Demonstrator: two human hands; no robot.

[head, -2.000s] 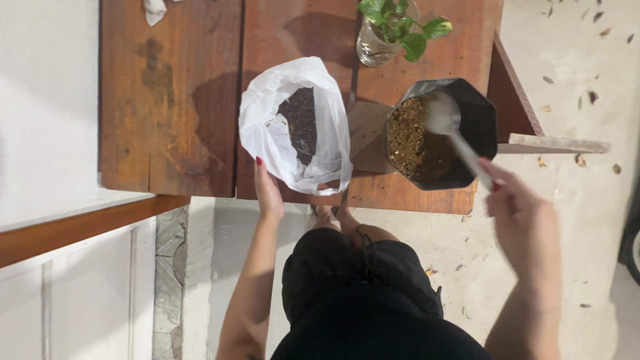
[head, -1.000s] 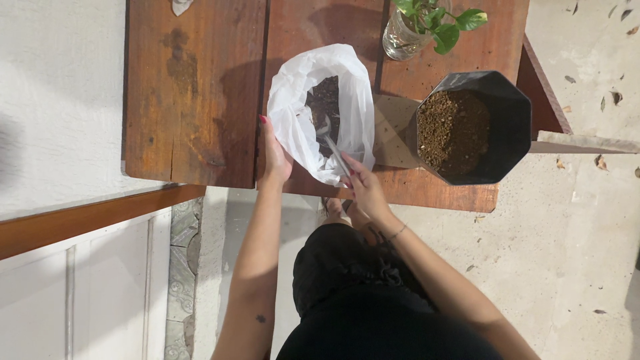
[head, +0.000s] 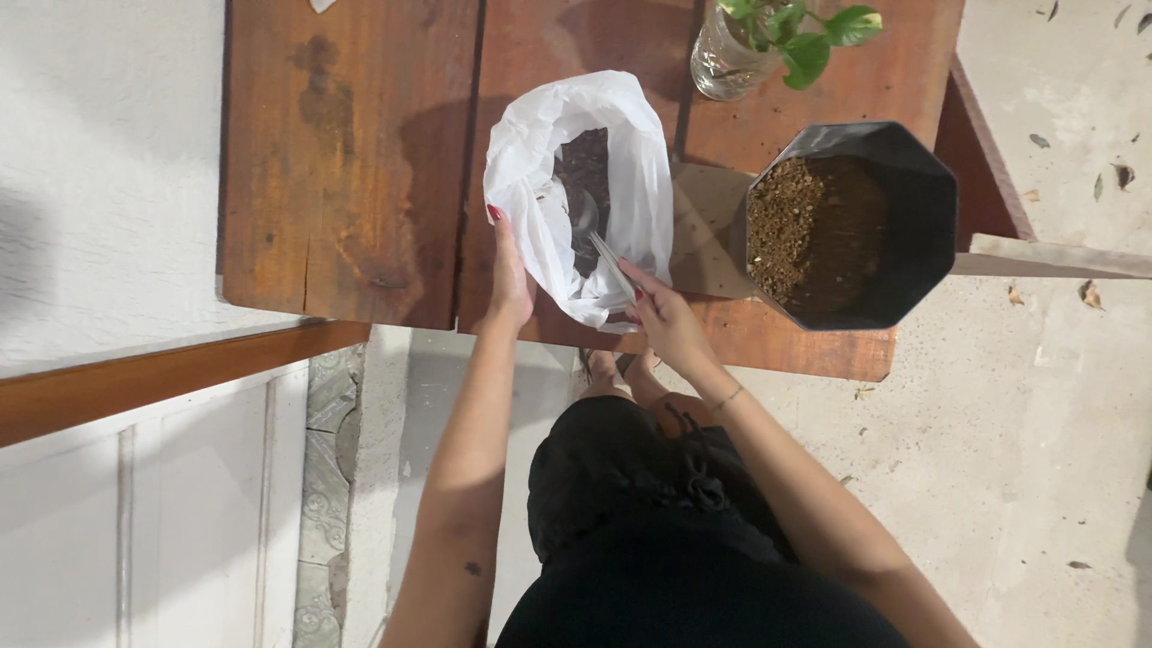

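A white plastic bag (head: 648, 171) with dark soil (head: 587, 157) inside stands with its mouth spread on the wooden table. My left hand (head: 510, 279) rests against the bag's left side, fingers upward; whether it pinches the plastic is unclear. In my right hand (head: 661, 315), at the bag's lower right rim, is the handle of a spoon (head: 616, 265), whose bowl lies down in the soil. To the right of the bag is a black octagonal pot (head: 918, 234), partly filled with brown granular soil (head: 783, 229).
Behind the pot, a clear glass (head: 724, 63) holds a leafy green cutting (head: 805, 56). The wooden table (head: 360, 180) has its near edge just in front of my legs. A white wall borders it at left, and dry leaves lie on the floor at right.
My right hand and the spoon have moved left from over the black pot into the white bag. The left hand has stayed at the bag's left side.
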